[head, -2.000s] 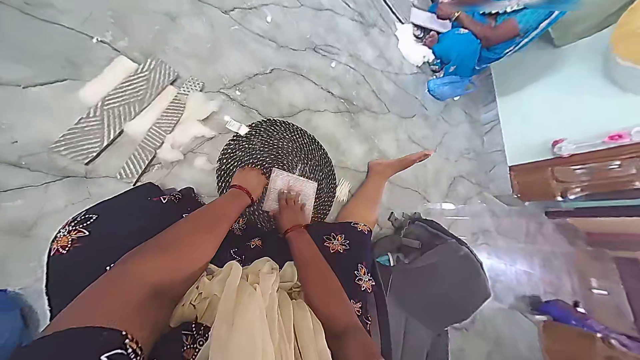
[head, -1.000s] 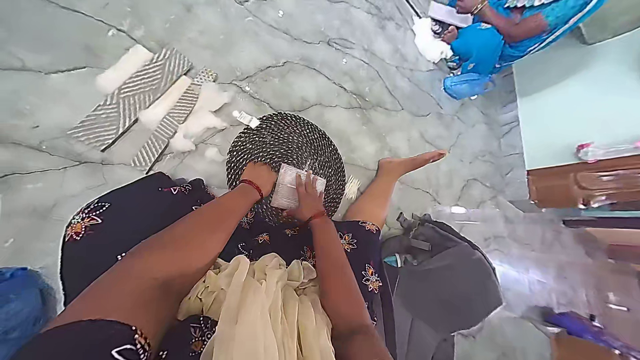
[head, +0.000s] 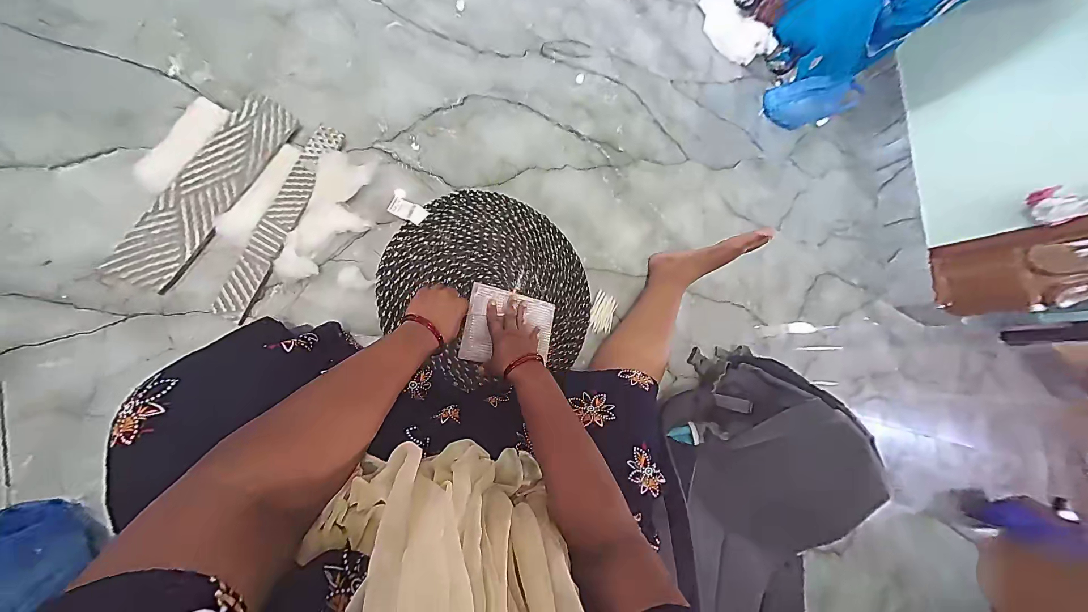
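Note:
A round dark woven mat with light flecks (head: 484, 234) lies on the floor in front of my folded leg. On its near part rests a flat, square, whitish patterned piece (head: 535, 319), whose material I cannot tell. My right hand (head: 512, 337) lies on this square with the fingers spread, pressing it flat. My left hand (head: 439, 313) is curled at the square's left edge, over the mat; whether it grips anything is hidden. A small white tag (head: 407, 207) sits at the mat's upper left edge. Thin pale sticks (head: 603, 312) lie beside the mat's right edge.
Striped fabric strips (head: 204, 195) and white fluffy stuffing (head: 331, 200) lie on the marble floor at the left. A grey backpack (head: 773, 459) stands right of my leg. Blue cloth (head: 816, 59) around another person is at the top right, near a pale-topped wooden piece of furniture (head: 994, 136).
The square has turned slightly on the mat between the frames. My right hand now lies flatter over it, with its fingers spread. My left hand stays beside it.

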